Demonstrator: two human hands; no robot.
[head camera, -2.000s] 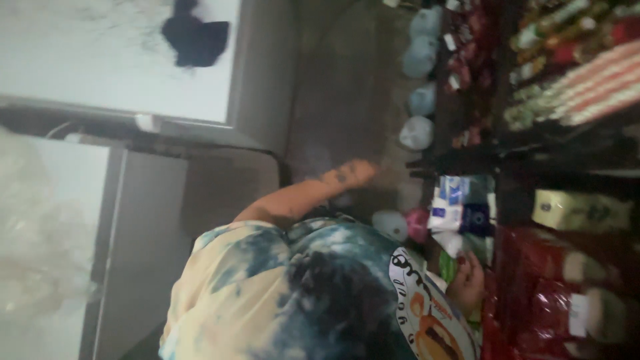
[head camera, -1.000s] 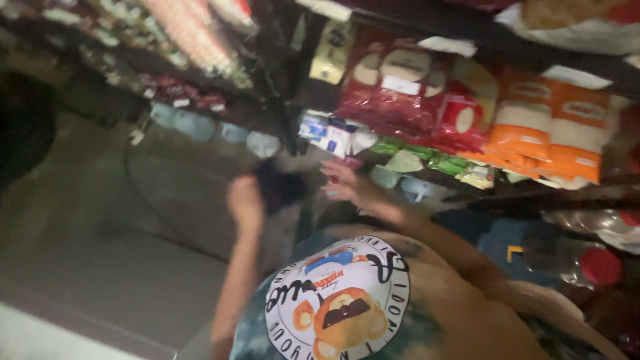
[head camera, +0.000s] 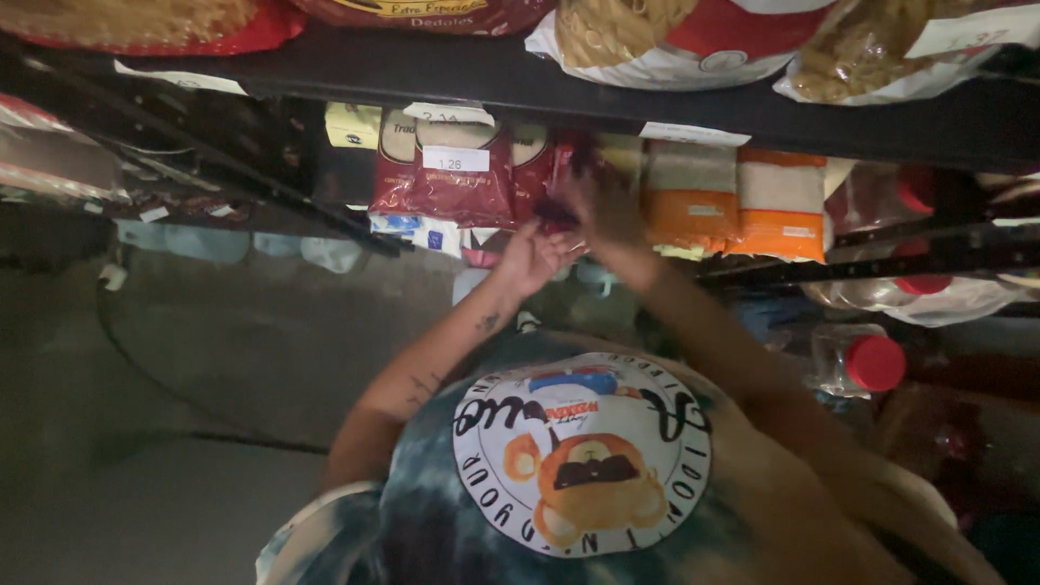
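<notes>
My left hand (head camera: 540, 256), palm partly up with curled fingers, is at the lower front of the dark red food packets (head camera: 467, 191). My right hand (head camera: 601, 207), blurred, reaches in front of the packets just right of it. A dark item, apparently cloth (head camera: 556, 215), shows between the two hands; which hand holds it is unclear. Orange and clear packets (head camera: 691, 203) stand to the right of my right hand. Blue and white packets (head camera: 435, 236) lie below the red ones, left of my left hand.
A dark upper shelf (head camera: 487, 73) with pasta bags (head camera: 634, 36) overhangs the hands. Dark metal shelf supports (head camera: 284, 179) flank the packets. Plastic jugs (head camera: 329, 252) are at left below, a red-lidded jar (head camera: 873, 363) at right. A cable (head camera: 142, 370) runs at left.
The view has swung round strongly to the shelf. My left hand, apart from the packets and with the dark item one second ago, is now up beside my right hand at the red packets.
</notes>
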